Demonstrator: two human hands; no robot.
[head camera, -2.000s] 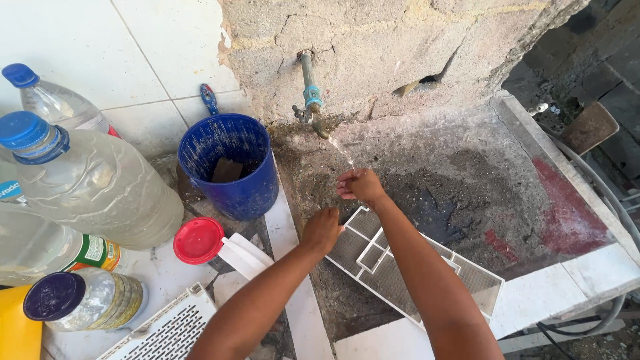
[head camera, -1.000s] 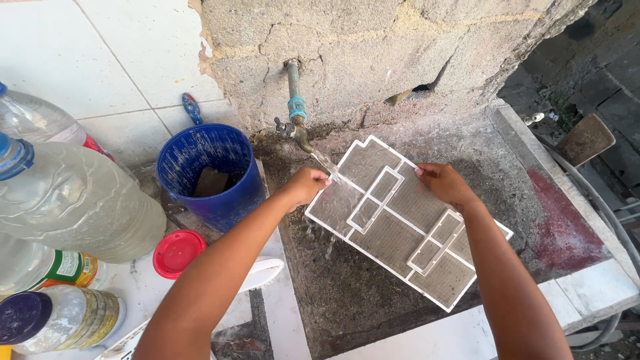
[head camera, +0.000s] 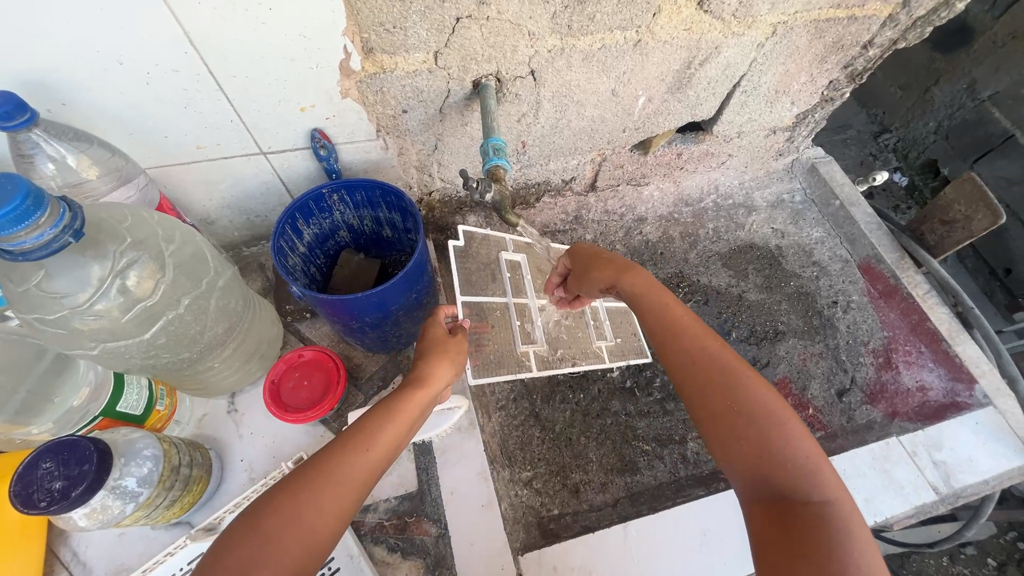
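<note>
A white-framed mesh filter panel (head camera: 496, 336) is held over the rough concrete basin (head camera: 608, 448). My left hand (head camera: 442, 348) grips its left edge between thumb and fingers. My right hand (head camera: 582, 276) is over the panel's upper middle, in the stream of water, with its fingers curled; whether it touches the mesh I cannot tell. Water runs from the old metal tap (head camera: 500, 192) onto the panel and my right hand. Under my left forearm a white brush (head camera: 440, 418) lies on the ledge, partly hidden.
Left of the basin stand a blue bucket (head camera: 360, 312) with a block inside, a red-lidded tub (head camera: 306, 384), large plastic bottles (head camera: 144, 296), and a jar with a dark lid (head camera: 120, 480). A white slotted plastic panel (head camera: 200, 536) lies at the bottom. A tiled rim (head camera: 880, 476) edges the basin.
My right hand has let go of the panel's upper right edge and moved into the water. The panel has turned and shifted left, with my left hand now at its left edge.
</note>
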